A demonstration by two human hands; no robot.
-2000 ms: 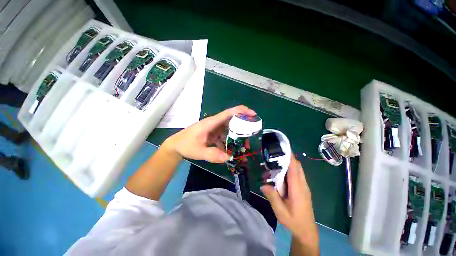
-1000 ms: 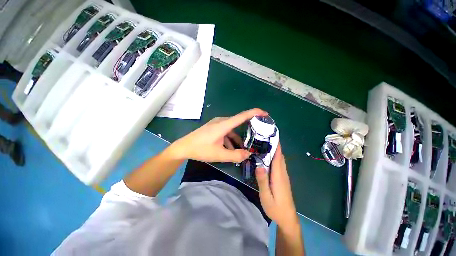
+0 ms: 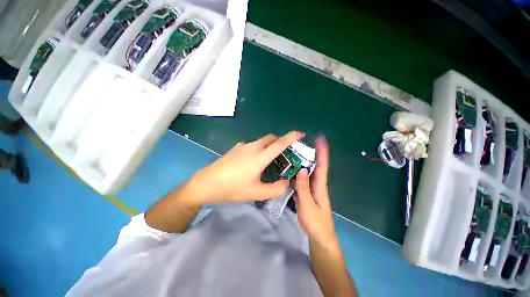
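A device with a green circuit board (image 3: 289, 166) and a white rounded head (image 3: 303, 152) is held in both hands above the near edge of the dark green mat. My left hand (image 3: 241, 171) grips it from the left, with fingers over its top and the thumb below the board. My right hand (image 3: 313, 194) holds its right side, thumb against the board's lower right edge. A white narrow part (image 3: 281, 203) shows below the hands at the lower end. The fingers hide much of the device.
A white foam tray (image 3: 145, 126) with board units stands at left, over white paper (image 3: 224, 84). Another loaded foam tray (image 3: 419, 238) is at right. Beside it lie a cream cloth bundle (image 3: 411, 132), an oval wired part (image 3: 391, 153) and a metal rod (image 3: 409, 194).
The separate head part and white shell held apart earlier are now together in my hands. The unit has turned so its green board faces up. The view has shifted.
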